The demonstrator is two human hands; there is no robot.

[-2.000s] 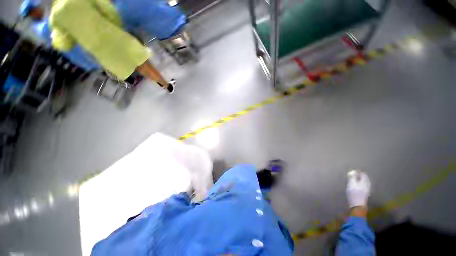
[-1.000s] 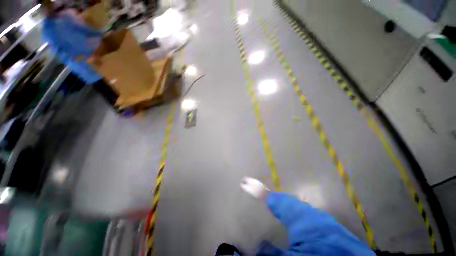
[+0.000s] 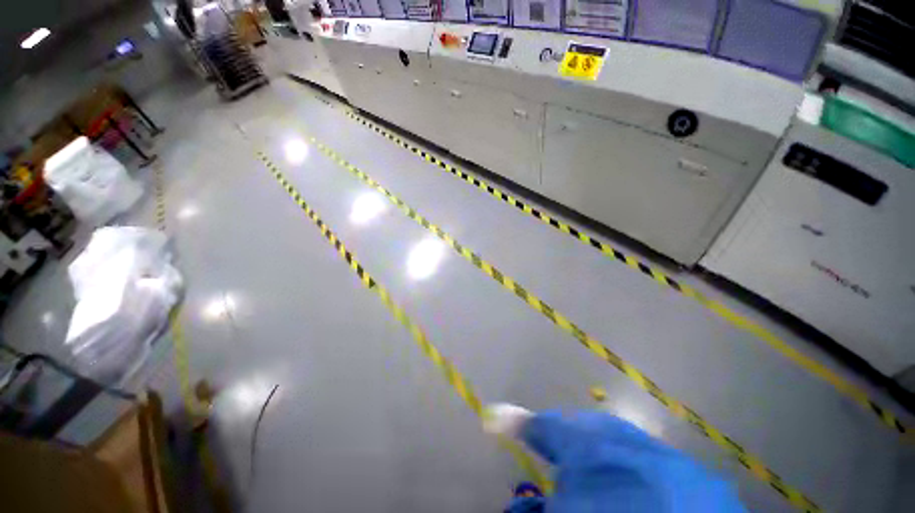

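Observation:
My right hand [image 3: 507, 419], in a white glove, shows small and blurred low in the middle, at the end of a blue sleeve, over the grey floor. Its fingers cannot be made out, and no held thing can be seen. My left hand is not in view. An open brown carton [image 3: 75, 466] is cut off by the lower left edge. White foam in a translucent plastic bag [image 3: 120, 291] lies on the floor at the left, and another white bagged bundle [image 3: 88, 178] is behind it.
A long pale machine [image 3: 482, 120] with panels and labels runs along the right. Yellow-black tape lines [image 3: 456, 381] cross the floor. A rack [image 3: 229, 60] stands far back. A thin dark wire or strip [image 3: 263, 416] lies on the floor near the carton.
The view has swung from the green-topped cart and workers to the aisle and machine. The white slab beside me two seconds ago is out of view. The person by the carton is also out of view.

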